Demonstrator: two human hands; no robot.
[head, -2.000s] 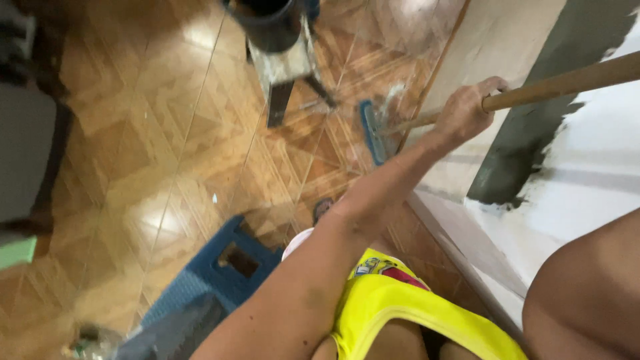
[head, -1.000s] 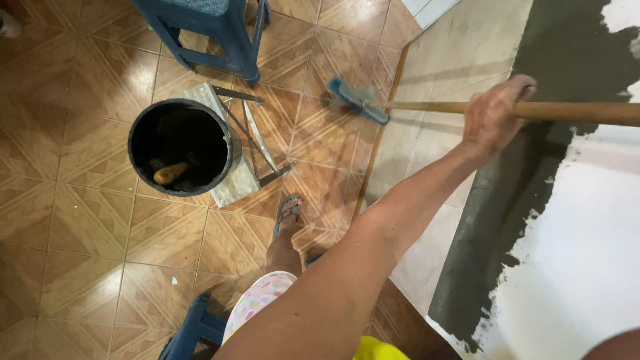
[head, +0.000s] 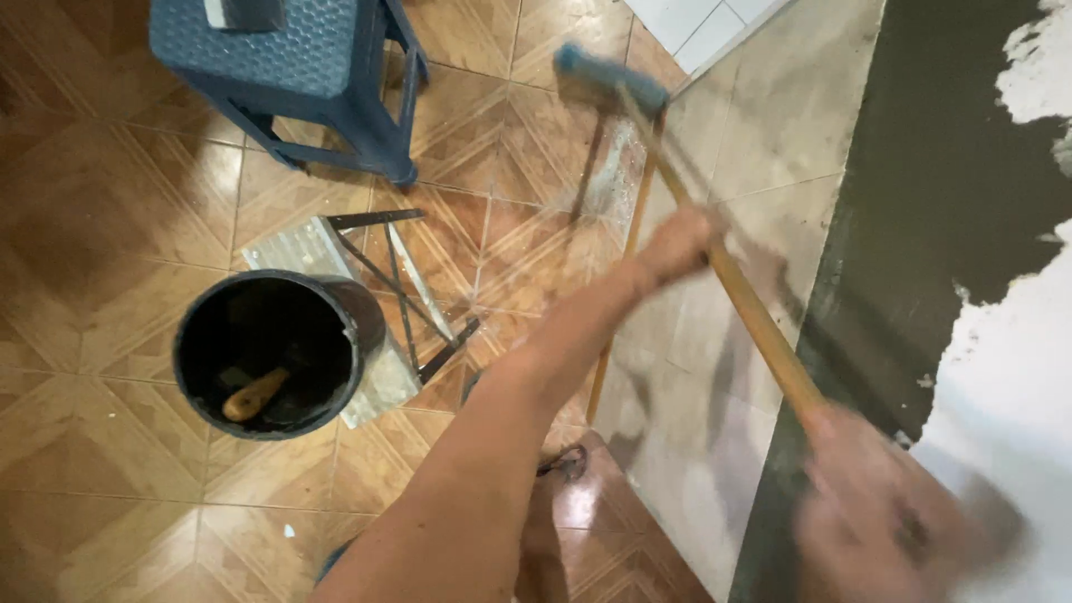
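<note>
My left hand (head: 682,243) grips the wooden handle (head: 754,310) of a broom about midway along. Blurred at the lower right, my right hand (head: 879,511) is closed round the upper end of that handle. The broom's blue head (head: 610,79) is at the top, over the tiled floor by the foot of the wall. Pale debris (head: 618,167) lies on the floor just below the head. The wall beside my hands has light tiles (head: 712,402), a dark grey mortar band (head: 904,218) with a ragged edge, and a white surface (head: 1005,368).
A black bucket (head: 356,310) with a wooden-handled tool (head: 255,395) inside stands on a small step stool (head: 381,389) at the left. Behind it is a blue plastic stool (head: 251,63) with a grey object on its seat. A sandalled foot (head: 565,462) is below my left arm.
The broom head has moved toward the wall corner, and its handle now slants down to the right. My right hand has come into view on the handle. The view has shifted.
</note>
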